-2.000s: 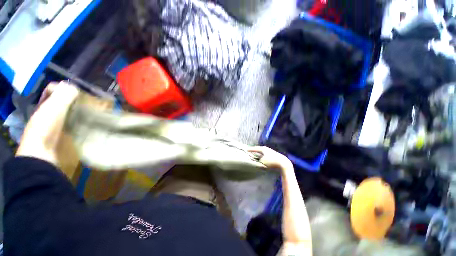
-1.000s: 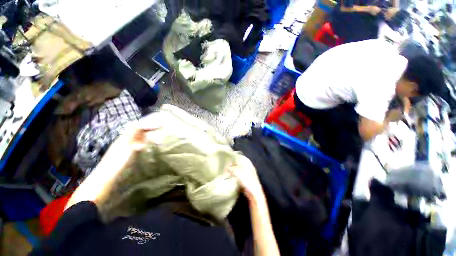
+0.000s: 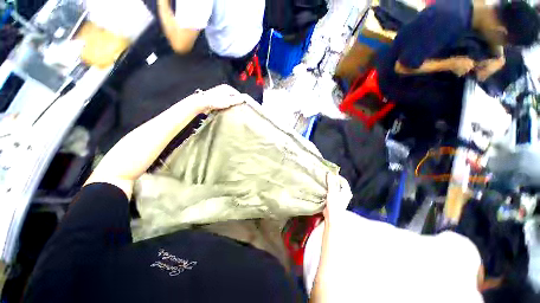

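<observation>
A large pale grey-green cloth sack (image 3: 248, 165) is spread between my two hands in front of my chest, wrinkled, with a frayed upper edge. My left hand (image 3: 219, 97) grips its top edge at the upper middle, with the arm reaching in from the left. My right hand (image 3: 336, 192) grips its right corner, fingers partly hidden by the cloth. The sack's lower part hangs against my dark shirt.
A person in white (image 3: 391, 260) is close at my lower right. Another person in dark clothes (image 3: 426, 41) sits at the upper right near a red stool (image 3: 366, 99). A blue crate (image 3: 395, 198) holds dark cloth (image 3: 349, 157). A person's white top (image 3: 235, 26) shows ahead; a table (image 3: 35, 142) is left.
The view has moved along the aisle to other people and stools. The sack was bunched between my hands and is now spread wider, with my left hand higher and my right hand farther right.
</observation>
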